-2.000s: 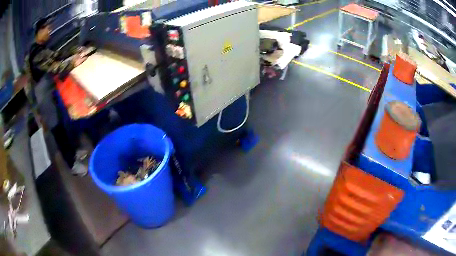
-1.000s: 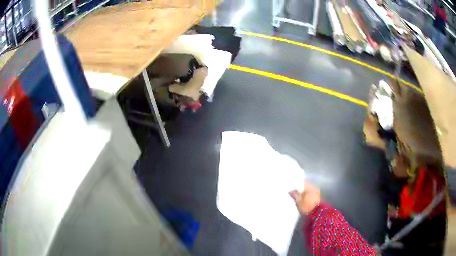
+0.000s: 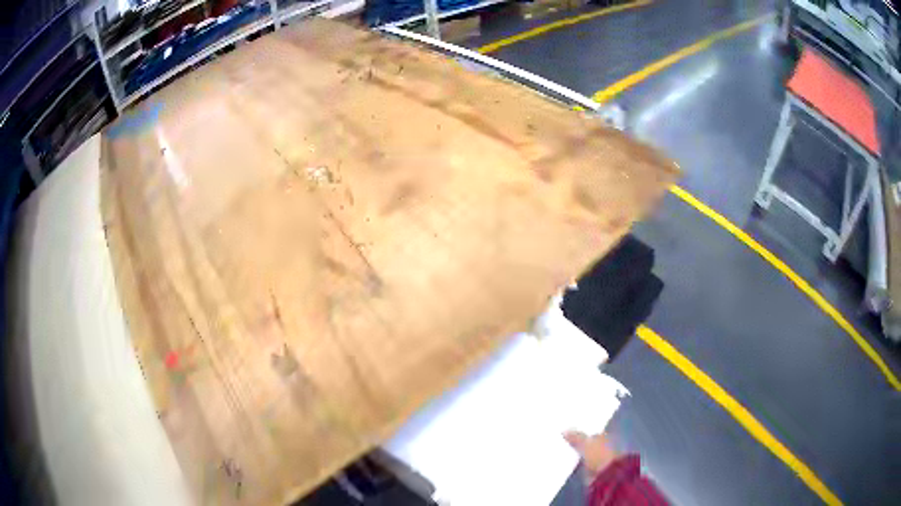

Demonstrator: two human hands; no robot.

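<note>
White sheet material [image 3: 494,425] lies low beside the near right edge of the large tan work table. My right hand [image 3: 593,453], in a dark red sleeve, is at the right edge of the white sheet with its fingers on it; the hand is small and blurred. The held sheet overlaps other white pieces of a heap, and I cannot tell where one ends and the other begins. Black pieces [image 3: 614,295] stick out from under the table edge behind the white. My left hand is out of the picture.
The wide tan table [image 3: 346,198] fills the left and middle, its surface stained and scratched. A pale cream band [image 3: 84,346] runs along its left side. Racks stand behind. Yellow lines [image 3: 741,410] mark the grey floor. A red-topped stand [image 3: 835,99] is at the upper right.
The view has moved up to the table and the heap beside it. My right hand and the white sheet, earlier over open floor, are now at the heap.
</note>
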